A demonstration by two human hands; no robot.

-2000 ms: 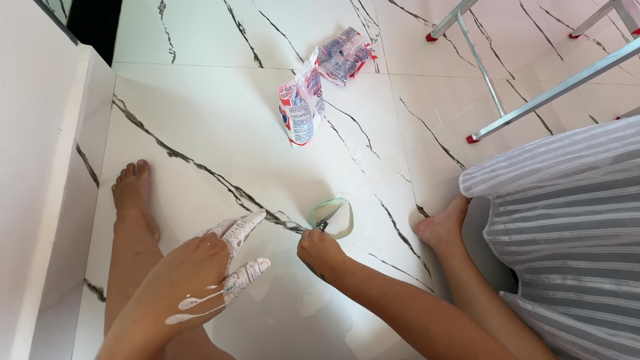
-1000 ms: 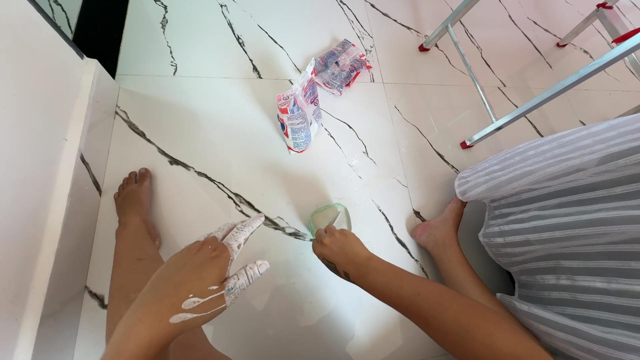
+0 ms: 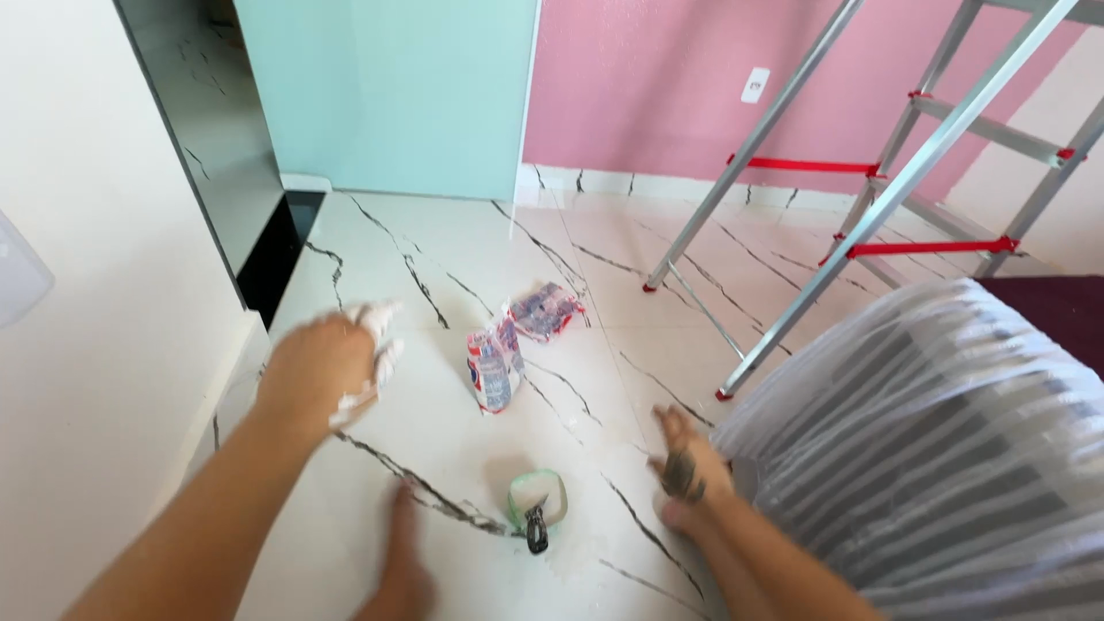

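My left hand (image 3: 323,371), its fingers coated in white paste, is raised over the floor at the left; it is blurred, and whether its fingers hold anything cannot be told. On the right, my right hand (image 3: 688,457) is held with its fingers apart and nothing in it, a dark mark on its back. Between the hands and nearer to me, a small greenish container (image 3: 562,496) with whitish contents stands on the marbled tile floor. A tool with a black handle (image 3: 536,530) rests in it, the handle over the near rim. Beyond lies a crumpled printed plastic bag (image 3: 496,366).
An aluminium stepladder (image 3: 897,185) with red fittings stands at the right. Sheer white striped fabric (image 3: 845,431) bulges at the lower right. A white wall (image 3: 95,216) bounds the left; a pale green panel (image 3: 397,95) and a pink wall (image 3: 638,86) are behind.
My right hand has let go of the tool in the container and moved right. My left hand has moved away from the container. The view has tilted up.
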